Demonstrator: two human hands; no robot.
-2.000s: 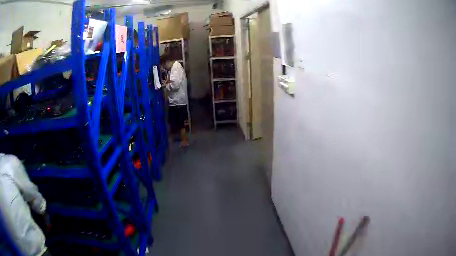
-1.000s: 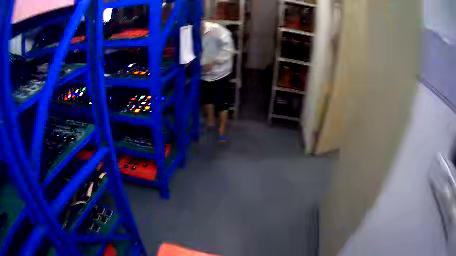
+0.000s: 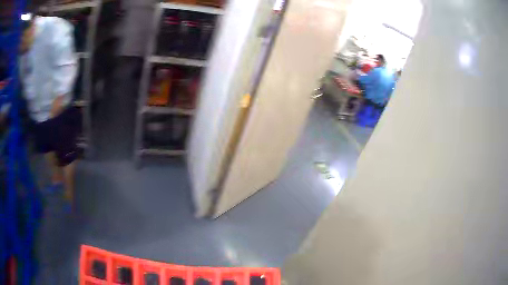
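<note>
An orange-red compartment tray [image 3: 184, 268] shows at the bottom edge, cut off by it. Its visible row of cells holds several small dark square units [image 3: 151, 278]. The rest of the tray is out of the picture. Neither of my hands is in view, so how the tray is held is hidden.
An open door [image 3: 273, 111] stands ahead, with a doorway to a bright hall where seated people [image 3: 379, 83] show. A pale wall [image 3: 434, 167] is at right. At left are a blue rack [image 3: 16, 183], a person in white [image 3: 50, 67] and a shelf unit [image 3: 172, 60].
The view has turned right and moved closer to the door, and the hall beyond now shows. More of the red tray has come in at the bottom. The blue rack has slid to the left edge.
</note>
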